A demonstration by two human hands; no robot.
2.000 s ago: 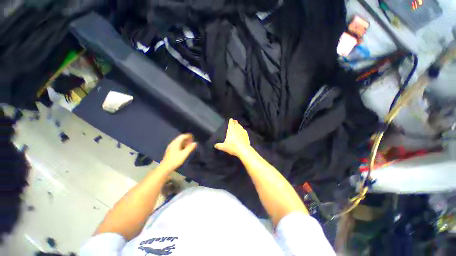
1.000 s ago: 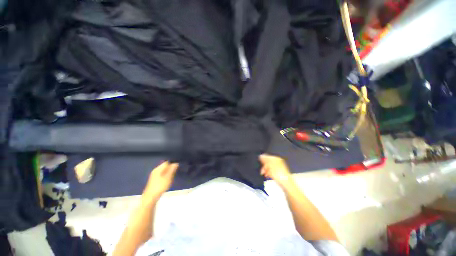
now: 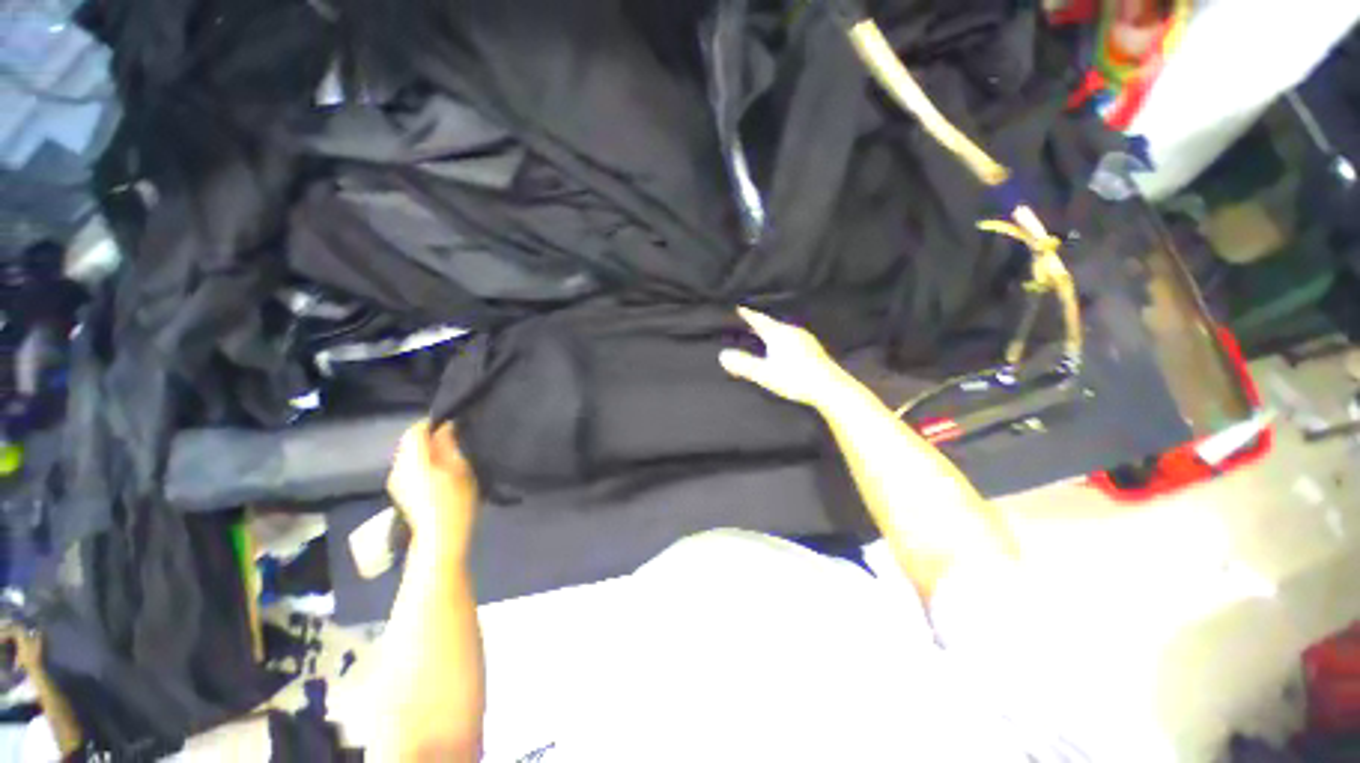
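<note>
A black garment lies over the right part of the grey padded bar; the bar's left end shows bare. My left hand grips the garment's left edge near the bar. My right hand rests on or just over the cloth, fingers apart, holding nothing that I can see. The steam iron, with a red spot, lies on the table pad to the right, partly behind my right forearm. A beige block sits beside my left wrist.
A large black garment heap covers the back. A tan hose hangs down to the iron at right. A red-edged piece is at the table's right end. Another person's arm shows at the lower left. Black scraps lie on the floor at left.
The view has turned since the earliest frame. The garment now covers more of the bar. My left hand has moved up to its left edge, and my right hand has moved up onto the cloth.
</note>
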